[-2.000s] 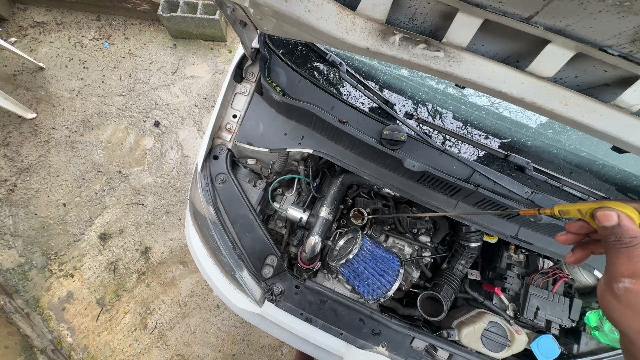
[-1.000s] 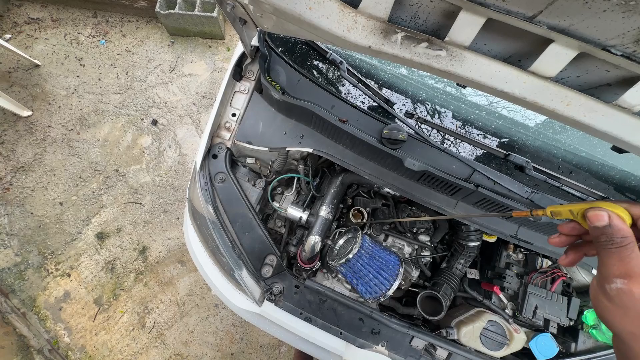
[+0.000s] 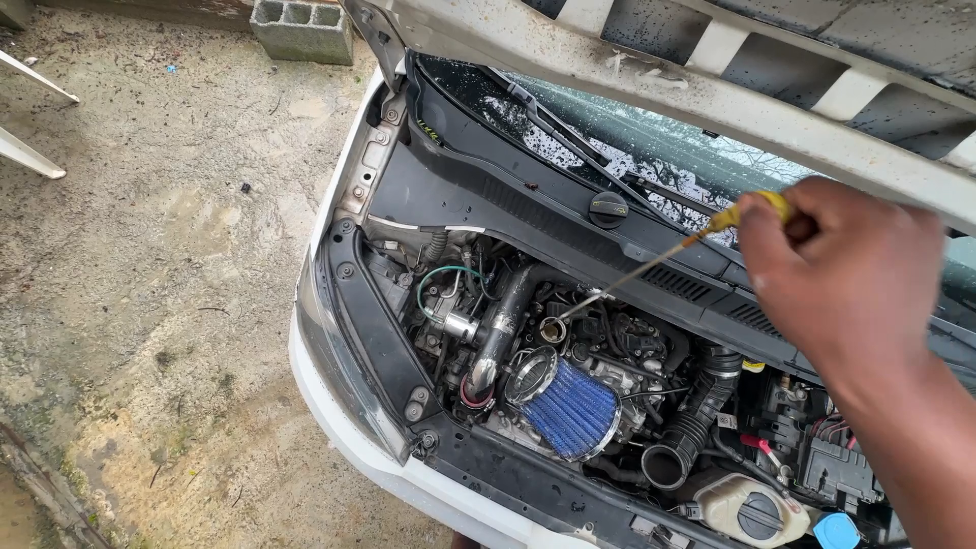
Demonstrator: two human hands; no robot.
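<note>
My right hand [image 3: 846, 259] grips the yellow handle of an engine oil dipstick [image 3: 644, 268] above the right side of the engine bay. The metal rod slants down and left, its tip at or just over the open oil filler neck [image 3: 553, 329]. Whether the tip is inside the neck I cannot tell. A black oil filler cap [image 3: 608, 209] rests on the plastic cowl below the windshield. Just under the filler neck sits a blue cone air filter [image 3: 573, 409]. Of my left hand nothing can be made out for certain; a small dark patch shows at the bottom edge.
The raised hood [image 3: 686, 99] spans the top right. A black corrugated intake hose [image 3: 698, 415], a coolant reservoir [image 3: 743, 507], a blue cap [image 3: 836, 531] and the battery area lie at the lower right. A concrete block [image 3: 303, 32] and white chair legs [image 3: 27, 156] stand on the ground.
My right hand has moved up and left with the dipstick. The rod, nearly level before, now slants steeply down toward the filler neck.
</note>
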